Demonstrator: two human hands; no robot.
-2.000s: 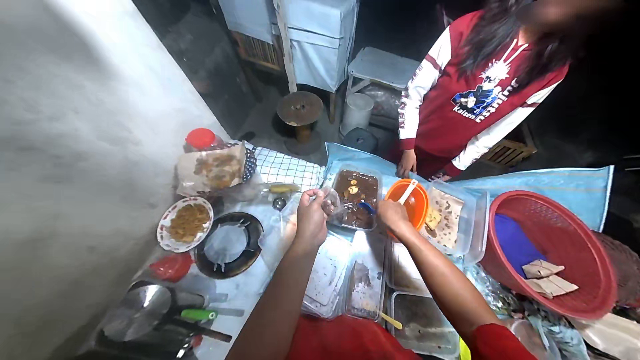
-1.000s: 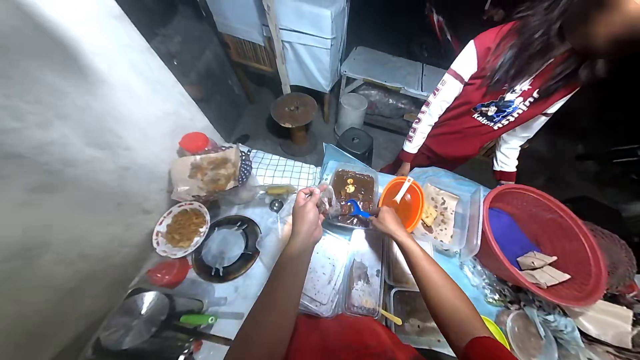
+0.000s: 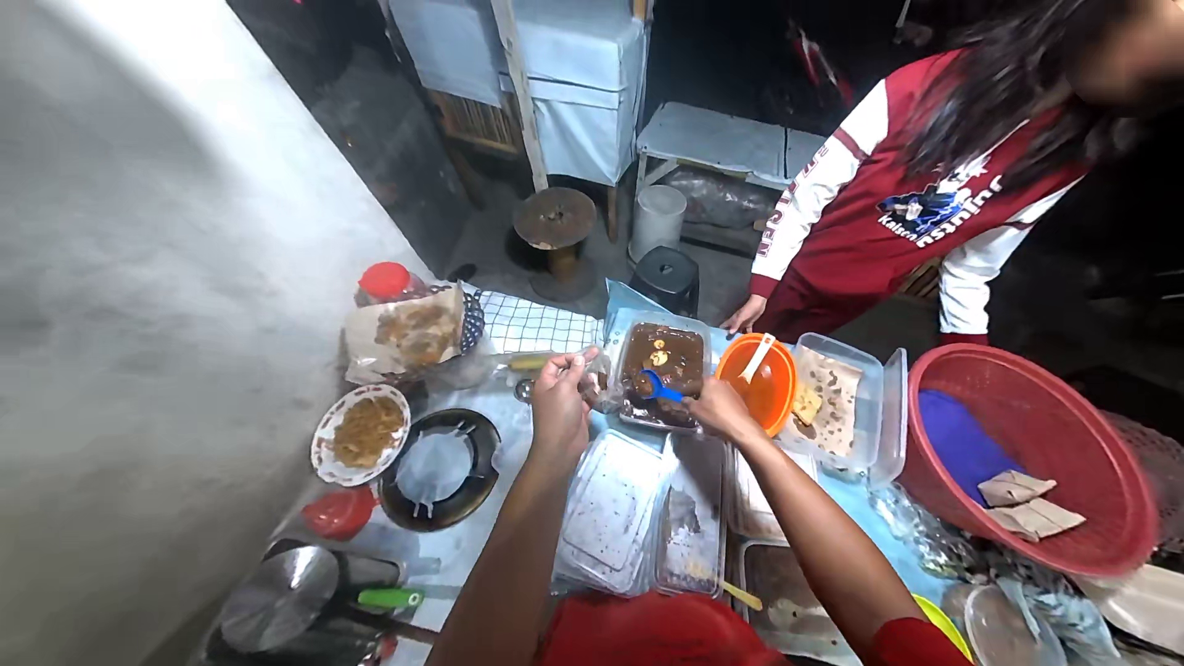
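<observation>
My left hand (image 3: 561, 400) pinches the rim of a clear plastic bag (image 3: 601, 379) with some dark filling at its bottom, just left of a clear container of brown sauce (image 3: 668, 356). My right hand (image 3: 724, 407) holds a blue spoon (image 3: 659, 387), its bowl in the container at the sauce. Pale yellow pieces lie on the sauce. An orange bowl (image 3: 775, 393) with a white spoon (image 3: 757, 358) in it stands to the right of my right hand. Beyond it is an open clear container (image 3: 871, 407) lined with spotted paper, holding a yellow piece of food (image 3: 807, 405).
A person (image 3: 911, 185) stands across the table, one hand on its edge. A red basket (image 3: 1027, 444) is at the right. Lidded containers (image 3: 610, 509) lie near me. At the left are a plate of food (image 3: 368, 433), a black pan (image 3: 439, 470) and a metal pot (image 3: 282, 597).
The person across the table has leaned to the right. The blue spoon has moved left within the sauce container since one second ago. My left hand stays beside the container.
</observation>
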